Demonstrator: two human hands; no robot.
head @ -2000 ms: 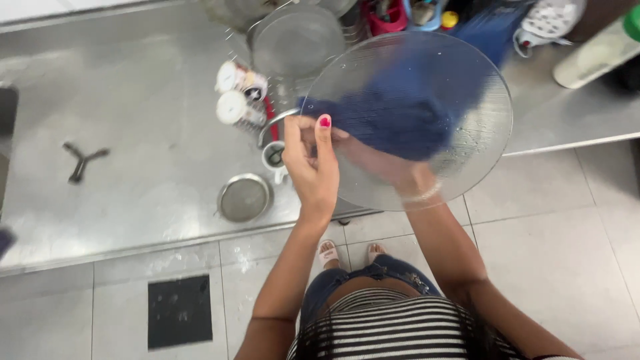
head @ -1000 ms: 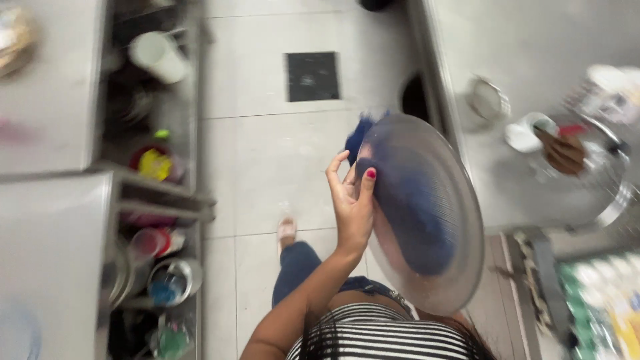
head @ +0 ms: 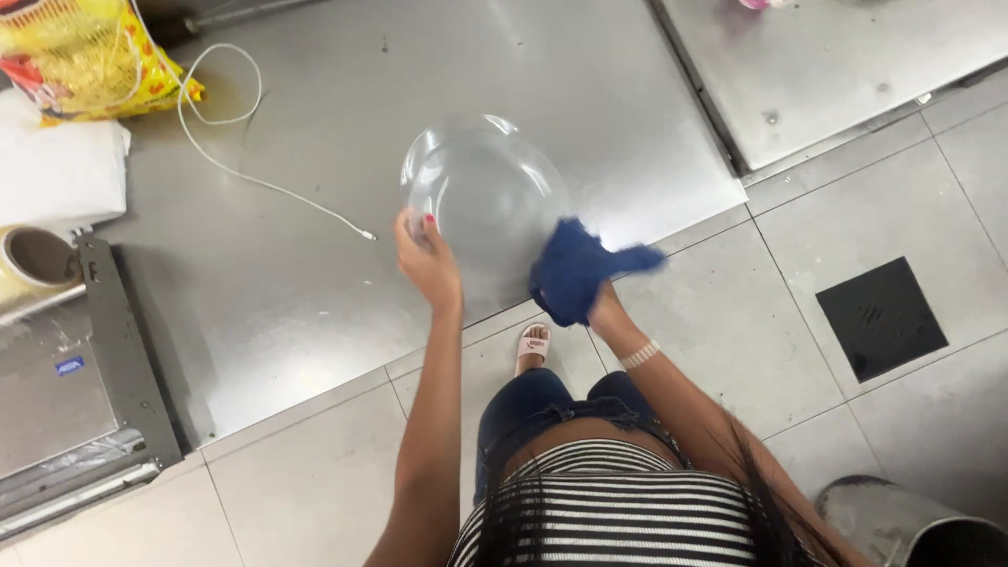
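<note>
A round clear glass plate (head: 488, 189) is over the steel counter, near its front edge; whether it rests on the surface I cannot tell. My left hand (head: 429, 260) grips its left rim, thumb on top. A dark blue cloth (head: 571, 272) is bunched in my right hand (head: 610, 311) at the plate's lower right rim, one end sticking out to the right. The cloth hides most of the right fingers.
On the steel counter (head: 315, 315) a white cable (head: 264, 183) lies left of the plate. Beyond it are a yellow printed bag (head: 87, 63), a white package (head: 59, 165) and a film roll (head: 39, 260). A second steel surface (head: 850, 63) is at upper right, a bin (head: 890, 512) at lower right.
The view has swung round to another counter. The plate, tilted up over the floor one second ago, is now over this counter. The blue cloth, seen through the plate earlier, is now at its right rim.
</note>
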